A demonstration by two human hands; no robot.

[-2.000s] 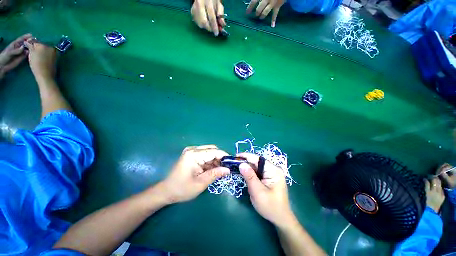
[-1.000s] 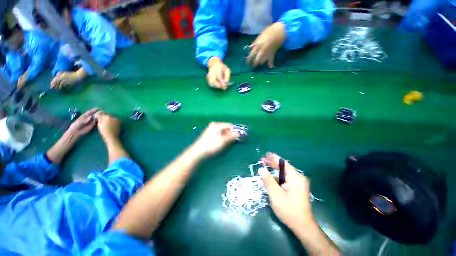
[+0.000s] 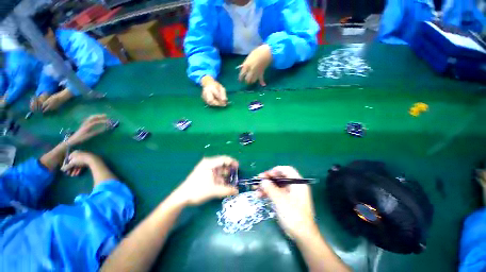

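Note:
My left hand [image 3: 209,179] holds a small dark unit [image 3: 233,176] on its edge between thumb and fingers. My right hand [image 3: 286,197] grips a slim dark tool [image 3: 296,181], likely tweezers, lying roughly level, its tip pointing left at the unit. Whether the tip touches the unit is blurred. A tangled heap of white strands [image 3: 242,213] lies on the green worktop just below and between both hands.
Dark units, one of them ahead [image 3: 246,138], lie on the brighter green strip [image 3: 298,118], with yellow parts [image 3: 419,109] at right. A black fan [image 3: 379,206] stands right. Workers in blue sit opposite and left. Another white heap [image 3: 344,62] lies across.
My left hand has drawn back from the strip and now holds a unit above the heap. The tool in my right hand has turned from upright to level, pointing at the unit. The view has shifted.

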